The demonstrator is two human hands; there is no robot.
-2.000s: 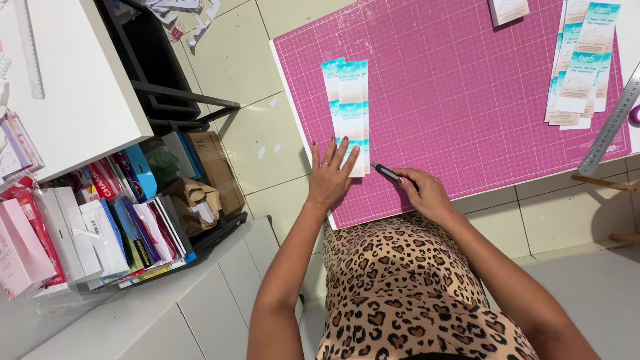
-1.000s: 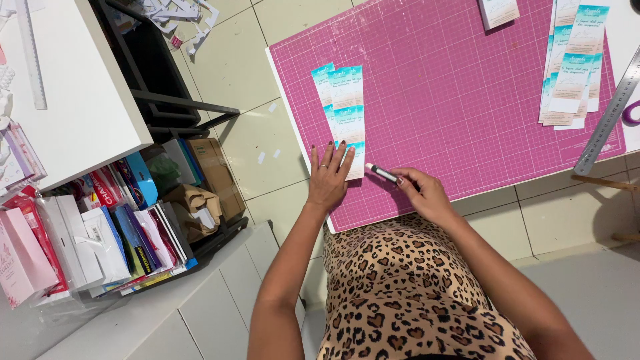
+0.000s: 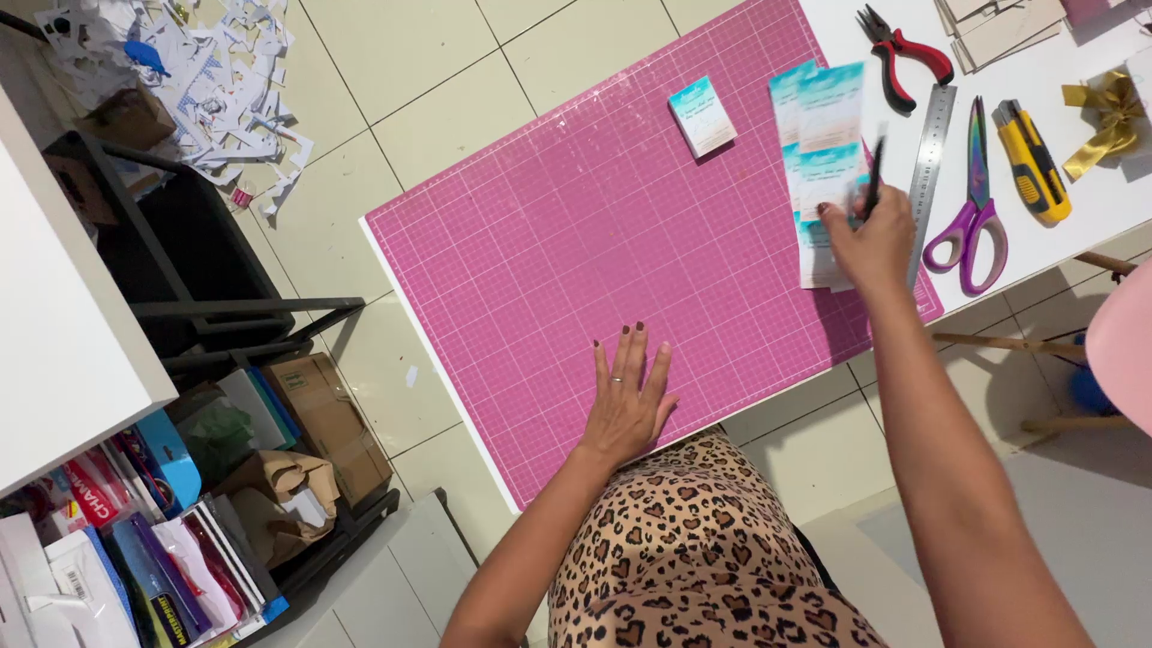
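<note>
My left hand [image 3: 627,396] lies flat on the pink cutting mat [image 3: 576,261] near its front edge, fingers apart and holding nothing. At the mat's right side, my right hand [image 3: 873,229] holds a black pen-like craft knife [image 3: 875,171] upright between its fingers. The thumb of that hand touches printed card strips [image 3: 830,126], blue and beige, which overlap there; whether it grips them I cannot tell. A small stack of printed cards [image 3: 702,117] sits near the mat's far edge.
Right of the mat are a steel ruler [image 3: 932,162], purple-handled scissors [image 3: 972,238], a yellow utility knife [image 3: 1032,162], red-handled pliers [image 3: 900,56] and a gold ribbon bow [image 3: 1107,117]. At the left stand a white table [image 3: 72,315] and a black-framed shelf. Paper scraps [image 3: 225,99] litter the floor.
The strips that lay under my left hand are gone from there. My right hand has moved right, to the strips at the mat's right side. The view has shifted right.
</note>
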